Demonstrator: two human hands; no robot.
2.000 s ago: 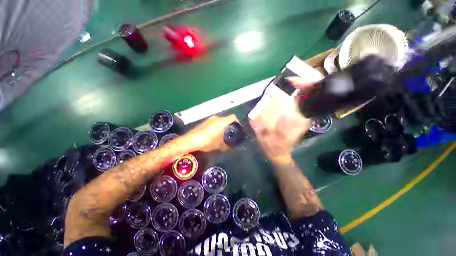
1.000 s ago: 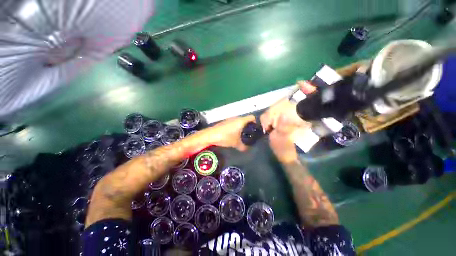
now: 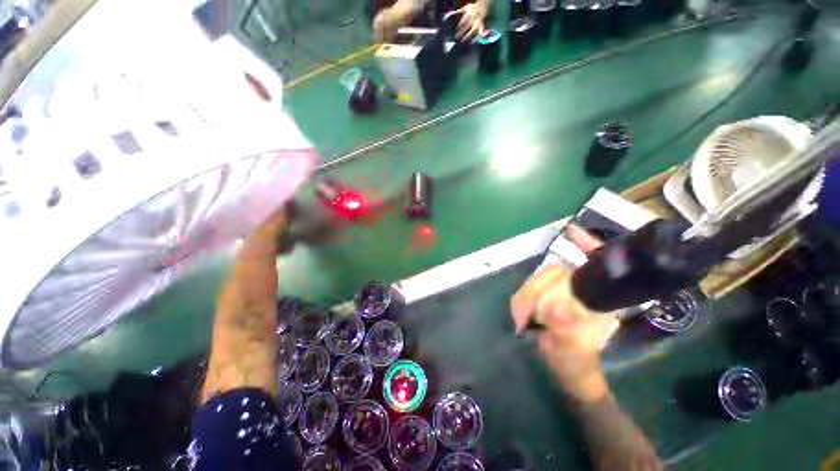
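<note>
My right hand [image 3: 566, 308] is shut on the thick black power screwdriver [image 3: 635, 262], beside a white-and-black box [image 3: 612, 212]. My left arm reaches up to the green belt. My left hand [image 3: 281, 221] is blurred at the fan's edge, with a dark blurred shape beside it; I cannot tell if it holds anything. Several black cylindrical units with clear rims [image 3: 366, 425] stand grouped right of my left forearm. One unit among them glows green at the rim and red inside [image 3: 404, 385].
A large white fan [image 3: 138, 184] fills the upper left. Dark units lie on the green belt [image 3: 516, 120], one by a red glow [image 3: 350, 203]; another [image 3: 608, 150] stands farther right. A small fan [image 3: 746, 170] sits over cardboard. Another person's hands [image 3: 472, 20] show beyond the belt.
My left hand has left the place beside my right hand, where it held a dark unit, and moved up-left to the belt. The lit rim went from yellow to green. The view has shifted.
</note>
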